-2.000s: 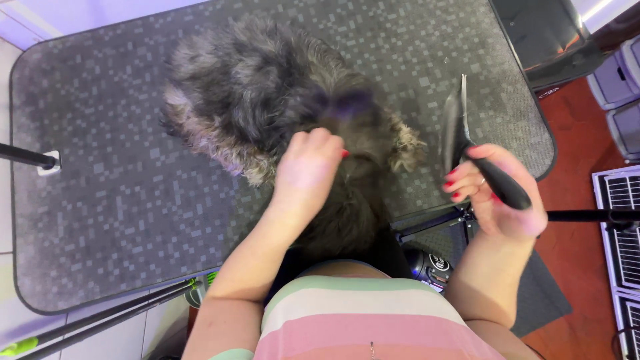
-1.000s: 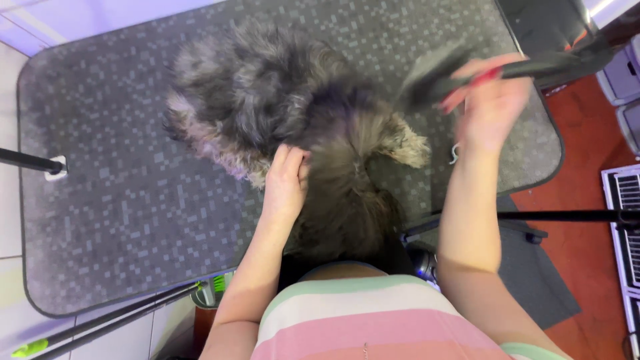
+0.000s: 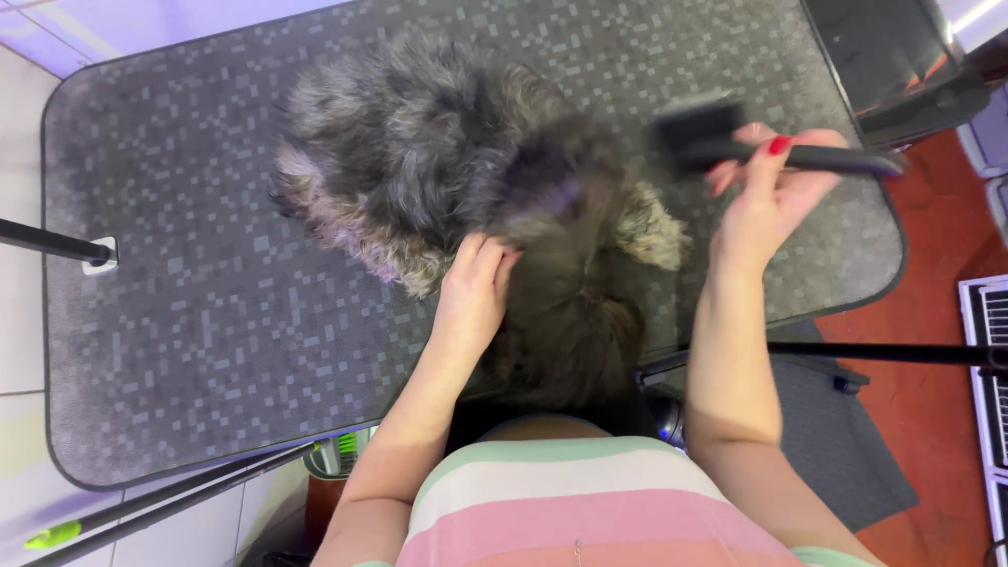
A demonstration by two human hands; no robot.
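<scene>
A long-haired grey and dark dog point(image 3: 441, 150) is on a grooming table point(image 3: 197, 331) with a speckled grey top, its dark head at the edge nearest my body. My left hand point(image 3: 476, 287) rests at the dog's neck or shoulder, its fingers bent into the fur; whether they grip hair cannot be told. To the right of the dog, my right hand point(image 3: 776, 177) holds a black slicker brush point(image 3: 835, 160) by its handle. The blurred brush head is off the coat, over the table, near a pale front paw point(image 3: 654, 228).
Black grooming-arm bars point(image 3: 51, 240) reach in at the left and right point(image 3: 882, 353). Past the top right corner stands a black container or seat point(image 3: 882, 63). White-framed cage panels point(image 3: 988, 378) are at the right. A green-bristled brush point(image 3: 347, 449) lies below the table's front edge.
My right hand has shifted the brush, which now points left toward the dog, and is lower than one second ago. My left hand stays near the neck, lower than two seconds ago.
</scene>
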